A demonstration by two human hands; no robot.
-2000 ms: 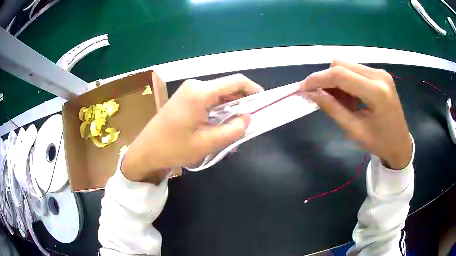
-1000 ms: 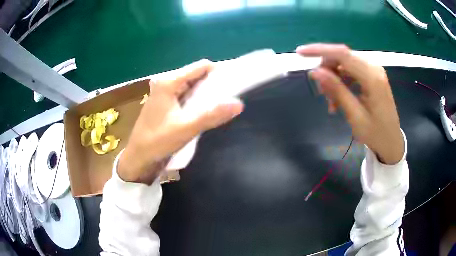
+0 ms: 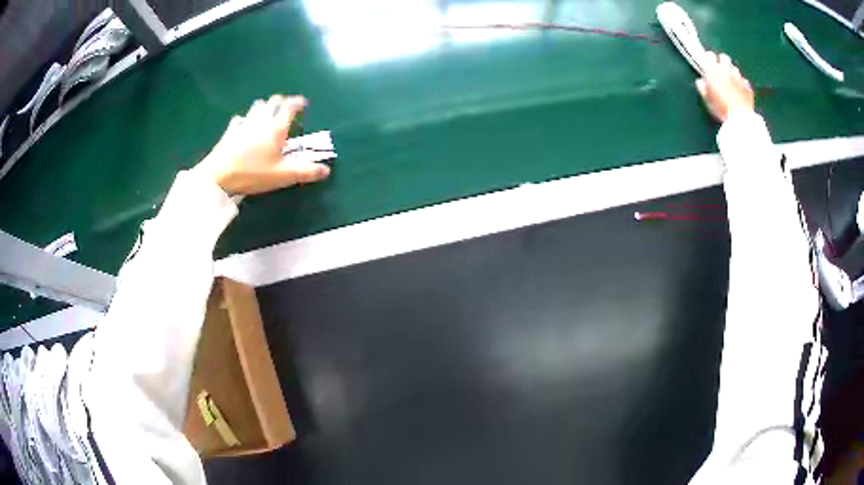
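My left hand (image 3: 261, 156) is over the green belt with its fingers spread. A white housing (image 3: 311, 147) lies beneath it on the belt, its notched end showing past the palm and the rest hidden. My right hand (image 3: 728, 90) reaches far out over the belt, its fingers closed at the near end of another curved white housing (image 3: 680, 34). A thin red wire (image 3: 568, 29) runs along the belt to the left of that housing.
A pale rail (image 3: 474, 220) divides the belt from the black mat (image 3: 455, 360). A cardboard tray (image 3: 261, 374) with yellow scraps and stacked white housings (image 3: 38, 407) are at left. A red lead (image 3: 677, 217) and white housing (image 3: 834, 275) are at right.
The white piece has left its place above the mat. Both hands have moved apart and forward over the belt, the left now over one housing, the right at another. The view has shifted.
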